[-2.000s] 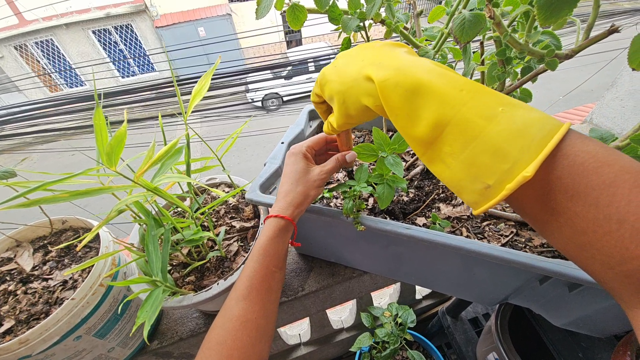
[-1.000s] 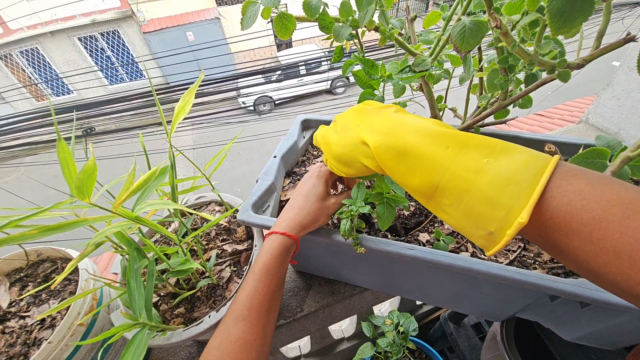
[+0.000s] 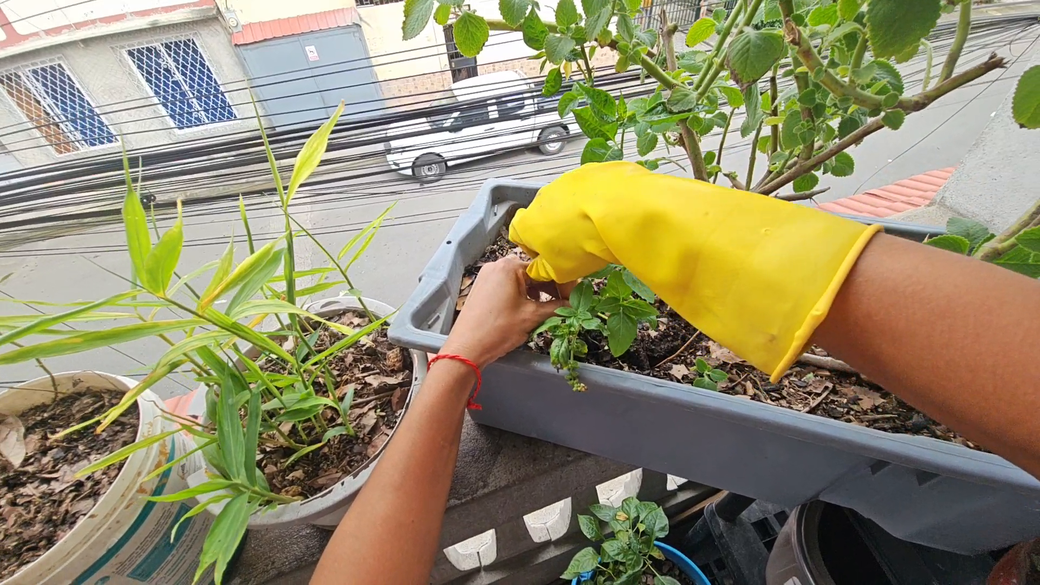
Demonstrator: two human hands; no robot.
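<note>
My left hand [image 3: 505,309], bare with a red string bracelet [image 3: 463,367] at the wrist, reaches over the near rim of a grey plastic planter [image 3: 691,414]. Its fingertips are bent in at the left side of a small leafy plant [image 3: 613,313]. My right hand [image 3: 561,231], in a yellow rubber glove [image 3: 691,252], meets the left fingers there, low over the soil. The gloved fingertips point down and are partly hidden, so whether either hand grips anything cannot be told. Dry leaves and twigs cover the dark soil [image 3: 821,390].
Left of the planter stand a round pot [image 3: 325,504] with a long-leaved plant [image 3: 236,390] and a white bucket [image 3: 122,504] of soil. A thick-stemmed shrub [image 3: 780,97] rises behind the right hand. Below are a blue-rimmed pot [image 3: 682,561] and a dark container [image 3: 800,544].
Both hands have moved down toward the soil beside the small plant. A brownish-orange thing seen between the fingers two seconds ago is now hidden.
</note>
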